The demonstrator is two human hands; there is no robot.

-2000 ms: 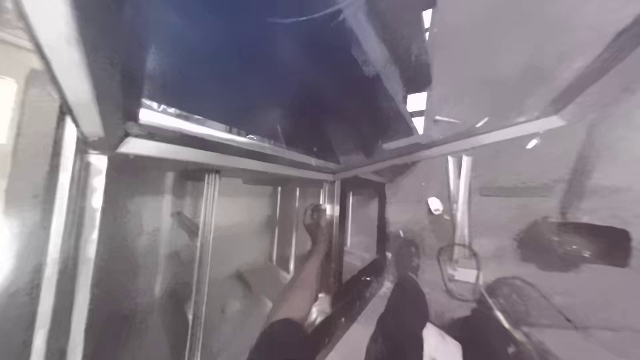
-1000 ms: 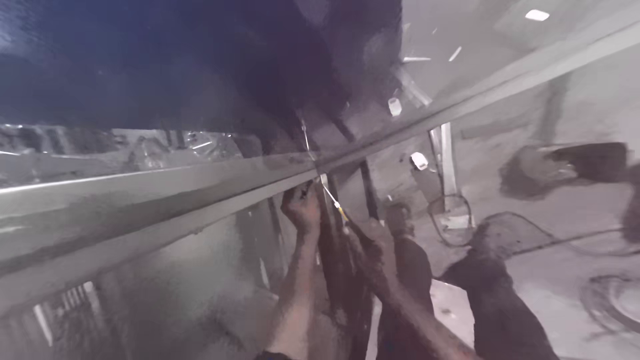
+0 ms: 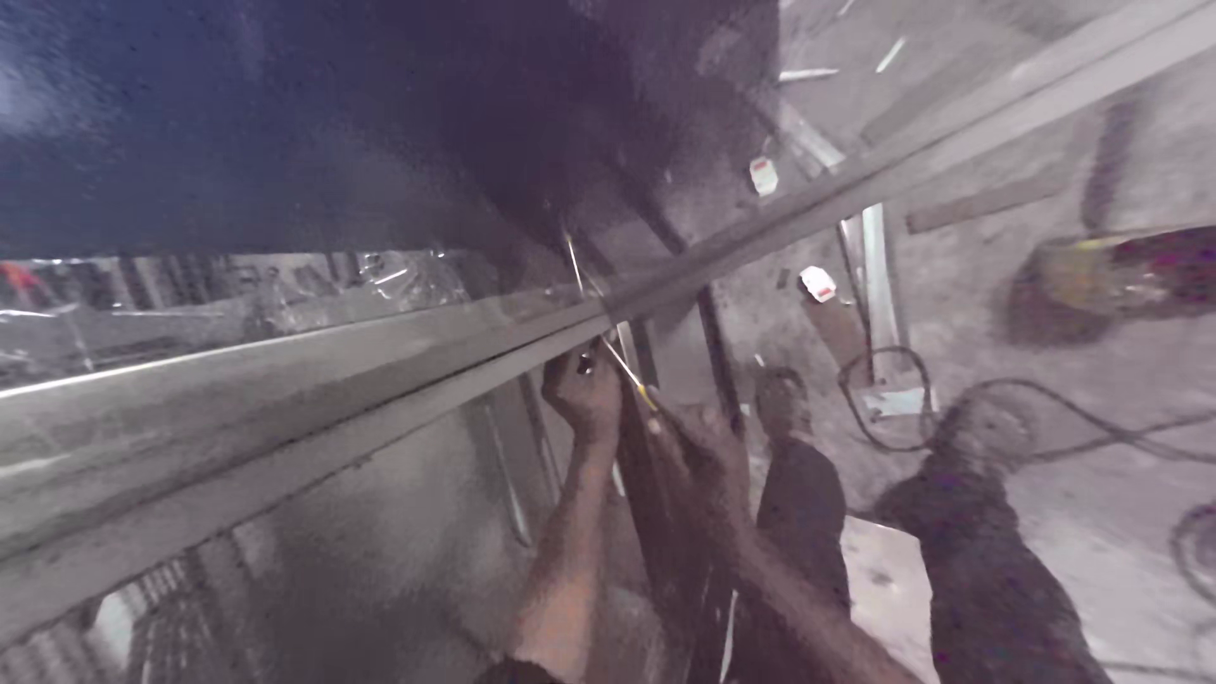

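Note:
My left hand (image 3: pixel 584 385) is raised under the long metal frame rail (image 3: pixel 665 275), its fingers curled near a small shiny metal part; whether it grips that part is unclear. Just right of it, my right hand (image 3: pixel 703 446) holds a thin tool with a yellow section, likely a screwdriver (image 3: pixel 646 394), slanted up and left. The tool's bright shaft points to the underside of the rail, close to my left fingers. A dark blue glossy panel (image 3: pixel 332 123) lies above the rail and shows reflections.
On the floor at right are a looped cable (image 3: pixel 888 446), a metal strip (image 3: pixel 879 275), a small white item with red marks (image 3: pixel 817 284) and a dark and yellow object (image 3: pixel 1102 285). My legs and a pale sheet (image 3: pixel 888 579) show at lower right.
My right hand, not seen two seconds ago, has come in beside the left with the thin tool. The view has moved closer to the rail.

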